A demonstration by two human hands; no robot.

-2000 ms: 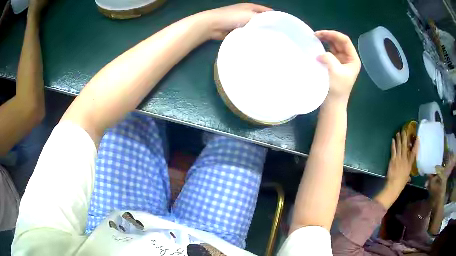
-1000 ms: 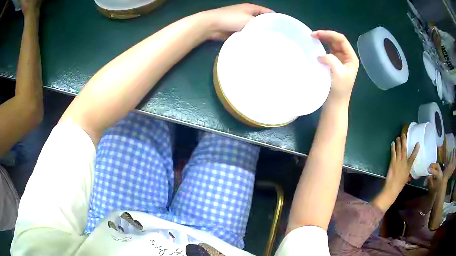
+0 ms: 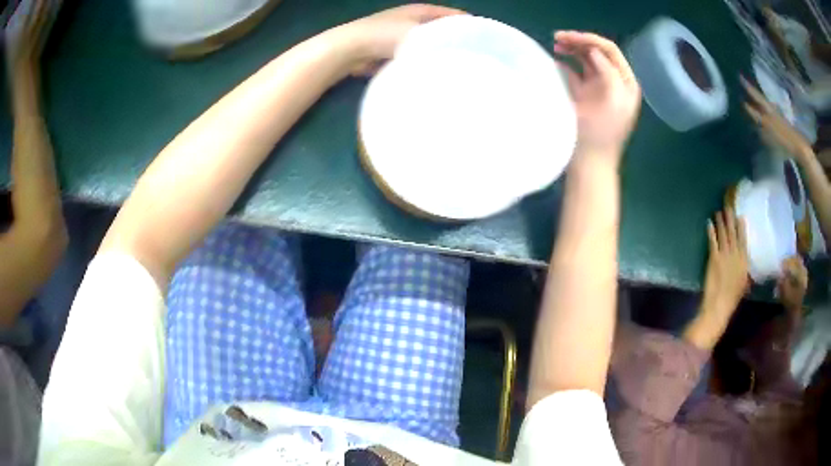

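A white open round bowl (image 3: 465, 127) lies over a tan base (image 3: 401, 202) in front of me on the green bench. The base shows as a thin tan band at the lower left edge of the bowl. My left hand (image 3: 387, 35) is at the far left side of the parts, its fingertips partly hidden behind the bowl. My right hand (image 3: 601, 91) is at the right side of the bowl, with its fingers raised and apart. Its contact with the bowl edge is blurred.
A milky-white cover with a brown oval (image 3: 679, 75) stands to the right. A white part with a tan band (image 3: 196, 25) is at the upper left. Another worker's hand (image 3: 727, 259) holds white parts at the right. Another person's arm (image 3: 35, 173) is at the left.
The view has shifted slightly. My right hand's fingers have lifted and spread from the bowl's rim. The bowl sits more centrally over the base. Another person's hand has come in at the right.
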